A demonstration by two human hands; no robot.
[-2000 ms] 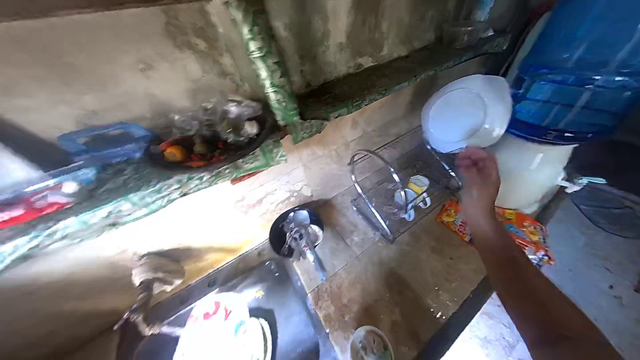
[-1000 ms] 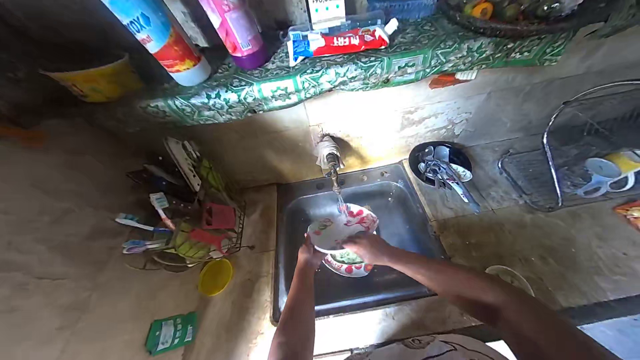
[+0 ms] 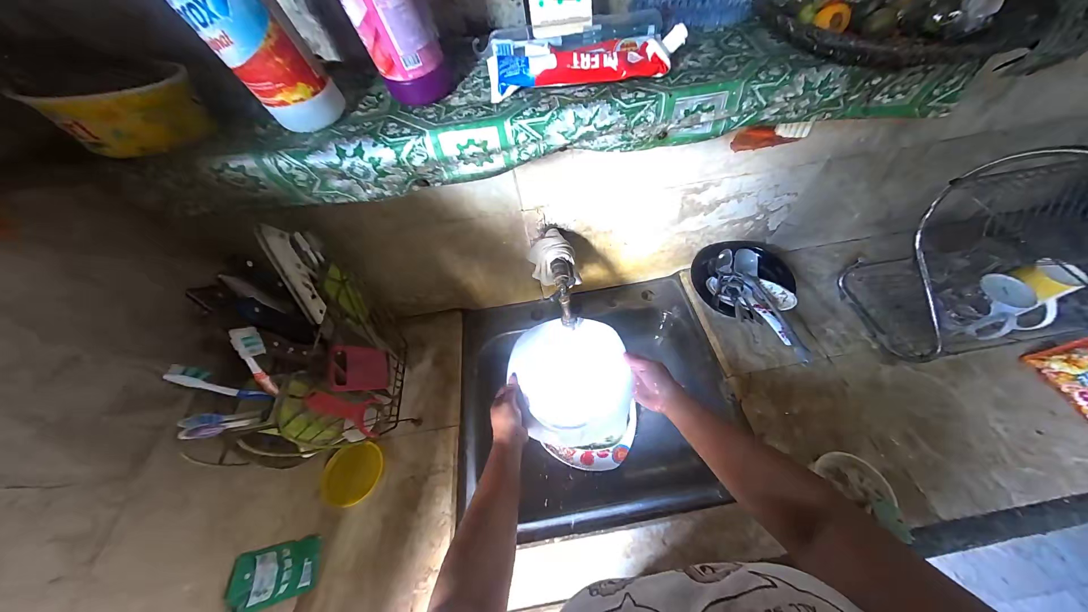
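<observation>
Between my two hands a white plate or bowl (image 3: pixel 571 374), washed out by glare, is held under the faucet (image 3: pixel 563 285). My left hand (image 3: pixel 510 416) grips its left edge and my right hand (image 3: pixel 653 384) its right edge. Beneath it a floral-patterned dish (image 3: pixel 591 457) lies in the dark metal sink (image 3: pixel 595 501). Whether water is running over the held dish cannot be told through the glare. To the right of the sink a black bowl (image 3: pixel 704 276) holds spoons and other utensils (image 3: pixel 752 289).
A wire rack (image 3: pixel 922 255) with mugs (image 3: pixel 1010 297) stands at right. A wire basket (image 3: pixel 399 374) with toothbrushes and knives sits left, near a yellow lid (image 3: pixel 353 473). Above runs a shelf (image 3: pixel 467 140) bearing bottles (image 3: pixel 280 76) and a toothpaste tube (image 3: pixel 595 64). A cup (image 3: pixel 854 480) is at the lower right.
The view swung left to the sink after two seconds ago. A second ago both hands held a floral bowl under the faucet; now a glaring white dish is between them.
</observation>
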